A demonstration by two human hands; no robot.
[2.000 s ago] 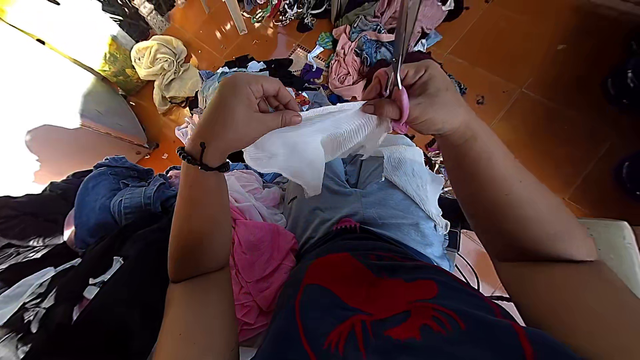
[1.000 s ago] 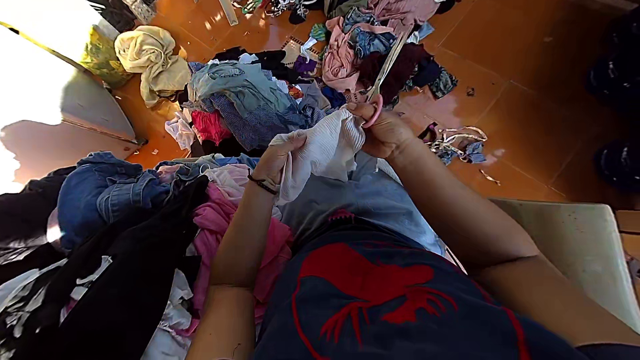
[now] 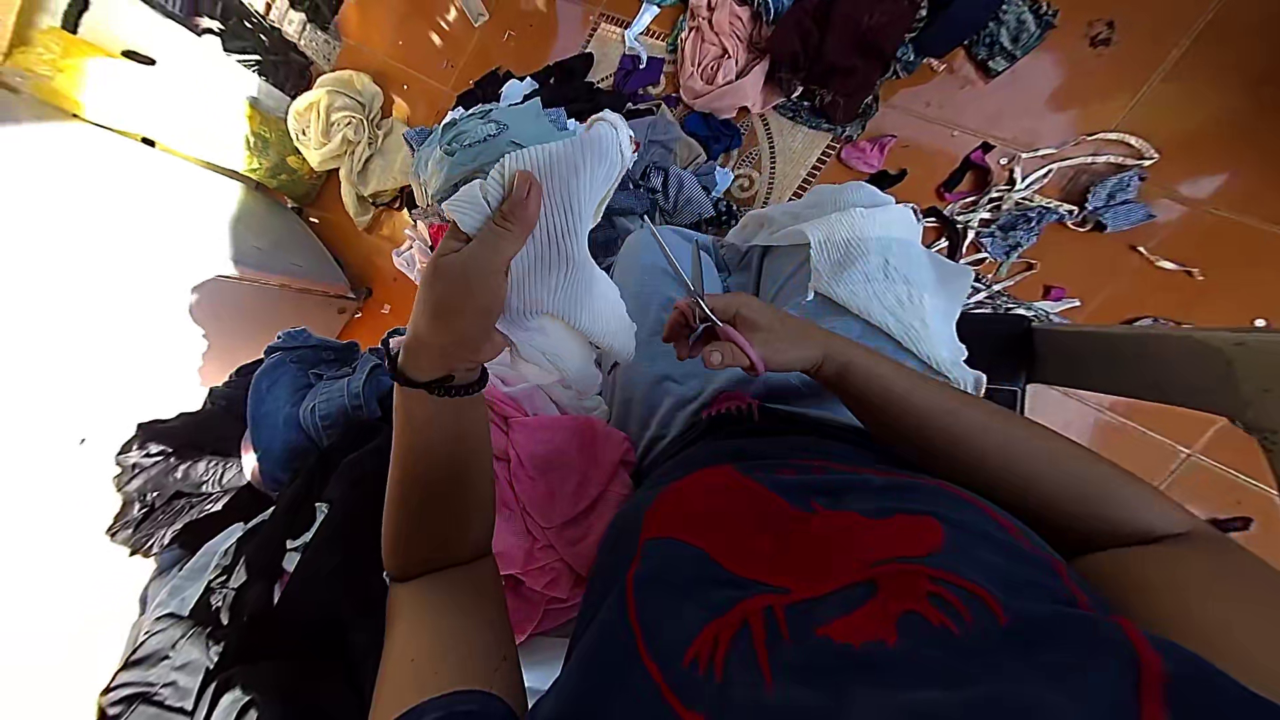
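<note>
My left hand, with a dark bracelet at the wrist, grips a piece of white ribbed fabric and holds it up over the left side of my lap. In my right hand is a pair of scissors with pink handles, the blades parted and pointing up and away from me. The blades are a little right of the held fabric, not touching it. Another piece of white ribbed fabric lies over my right knee, on the light grey-blue trousers.
Pink cloth, blue denim and black garments are heaped at my left. More clothes lie ahead on the orange tile floor, with a cream cloth at the left and fabric straps at the right. A patterned mat shows between piles.
My hands have moved apart; earlier both were at the white fabric. The left now holds it up alone, and the right has drawn back with the scissors.
</note>
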